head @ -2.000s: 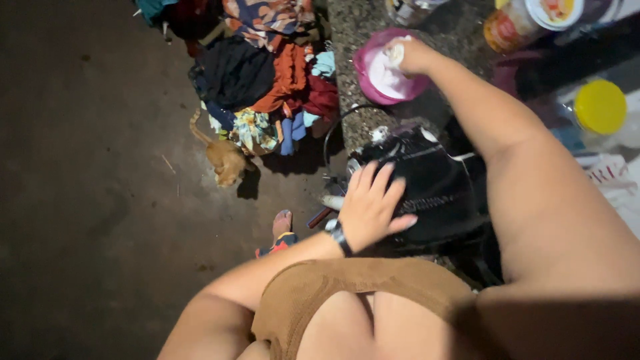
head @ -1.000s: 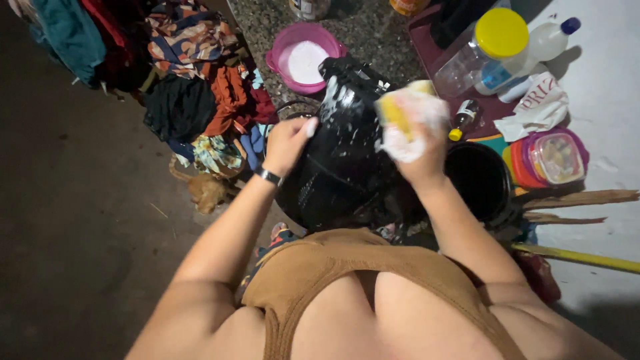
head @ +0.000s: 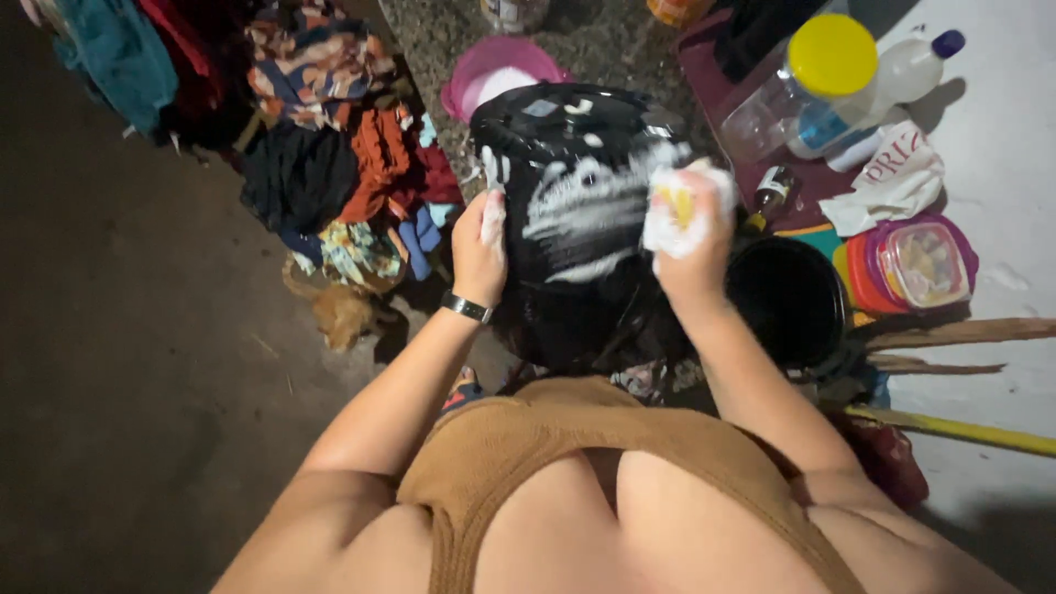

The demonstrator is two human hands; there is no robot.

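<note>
A wet black item with a glossy surface (head: 577, 305), perhaps a bag, lies in front of me, streaked with white foam; its exact kind is hard to tell. My left hand (head: 480, 252) grips its left edge, foam on the thumb, a dark band on the wrist. At its right side my right hand (head: 697, 239) holds a yellow sponge (head: 675, 206) thick with suds. Just beyond the black item stands a pink plastic basin (head: 462, 78) with white contents, partly hidden by it.
Clothes (head: 301, 169) are heaped at the left, with a small orange cat (head: 340, 313) on the floor below. At right are a black bucket (head: 788, 301), a clear jar with a yellow lid (head: 833, 54), a small bottle (head: 773, 188), stacked food containers (head: 924, 262) and wood sticks (head: 965, 332).
My right hand has gone from the pink basin to the black item, with the sponge in it. My left hand, earlier spread flat on top, now grips the edge. Foam streaks have spread.
</note>
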